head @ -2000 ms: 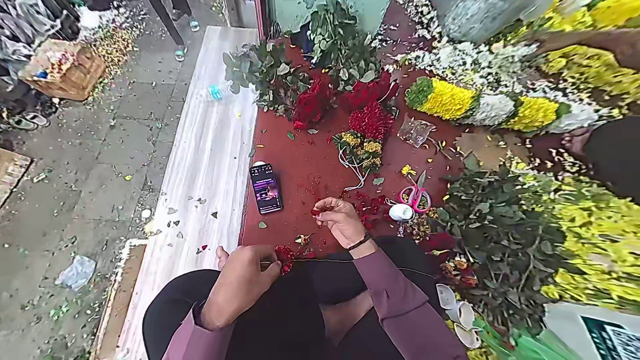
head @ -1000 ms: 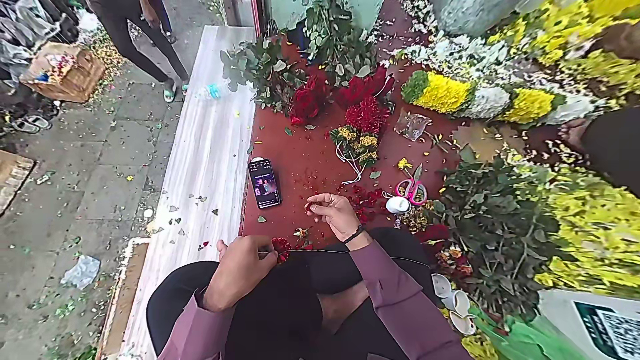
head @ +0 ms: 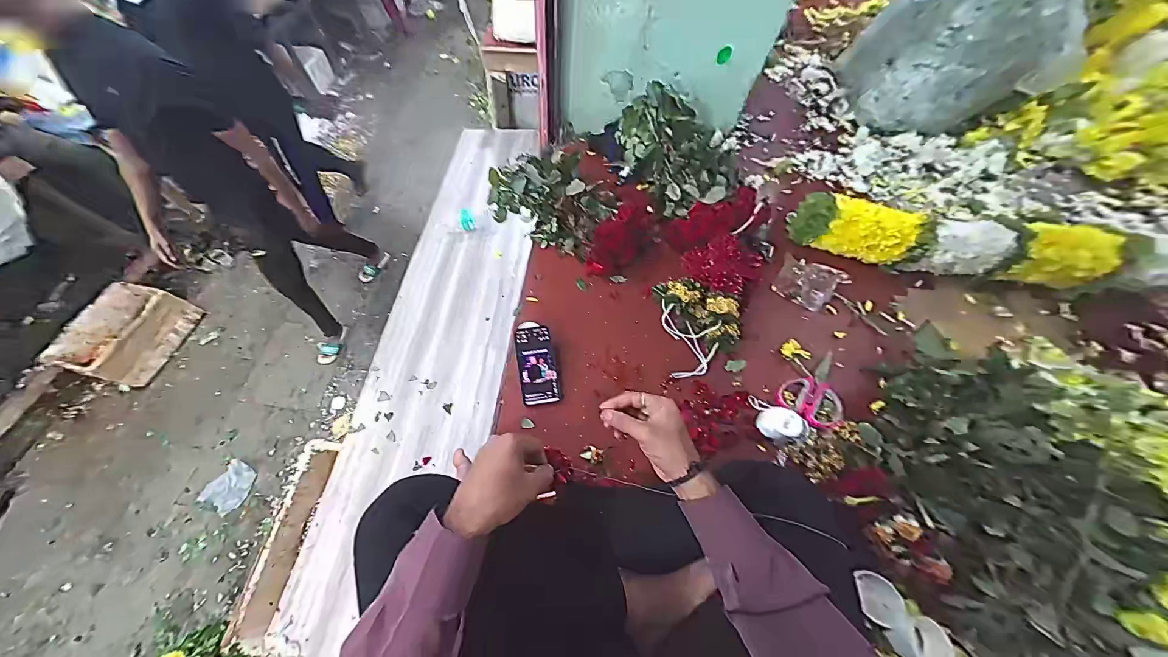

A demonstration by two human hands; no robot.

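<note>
My left hand [head: 502,484] is over my left knee, thumb and fingertips closed at the end of a small cluster of red flowers [head: 568,467]. A thin thread [head: 630,484] runs from this cluster to the right across my lap. My right hand [head: 650,433] hangs above the red surface, thumb and forefinger close together; whether a petal or thread is between them cannot be seen. Loose red petals [head: 716,424] lie right beside it. Farther right are a white thread spool [head: 782,424] and pink-handled scissors [head: 812,401]. A phone [head: 537,363] lies ahead, between the hands.
Red roses [head: 625,233] with leafy stems and a yellow flower bunch [head: 703,310] lie ahead. A yellow and white garland [head: 967,245] is at the upper right, above green foliage [head: 985,465]. A white ledge [head: 420,328] runs along the left; people in dark clothes [head: 196,155] walk beyond it.
The red piece seen in my right fingertips two seconds ago no longer shows there. People have come into view on the walkway at the left. The view has tilted slightly up.
</note>
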